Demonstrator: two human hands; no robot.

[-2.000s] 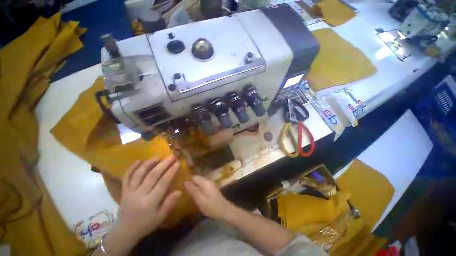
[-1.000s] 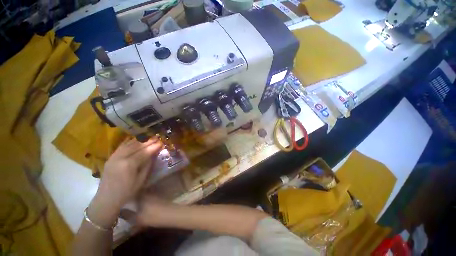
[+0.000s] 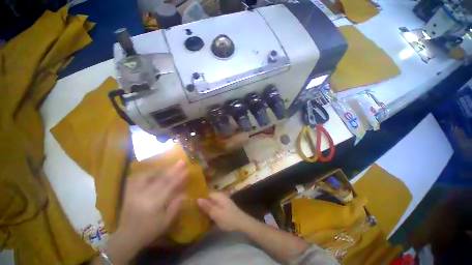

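Observation:
A mustard-yellow garment panel (image 3: 194, 178) lies at the needle area of the white overlock machine (image 3: 238, 46) and hangs over the table's front edge. My left hand (image 3: 152, 199) lies on the panel, blurred, its fingers pointing toward the needle area. My right hand (image 3: 220, 209) holds the panel's right edge between thumb and fingers, nearer my body. The lamp lights the shiny cloth plate (image 3: 150, 145) left of the needle. The presser foot is too blurred to tell.
A draped mustard heap (image 3: 31, 129) is at the far left. Red and yellow scissors (image 3: 315, 144) lie right of the machine. A brown box (image 3: 336, 181) with yellow cloth is below the table edge. Another cut piece (image 3: 365, 59) lies beyond the machine, with stickers (image 3: 357, 114) near the edge.
Since one second ago, my right hand has moved from beneath my left wrist to the panel's right edge. The panel now spreads in front of the needle. The camera view has shifted slightly.

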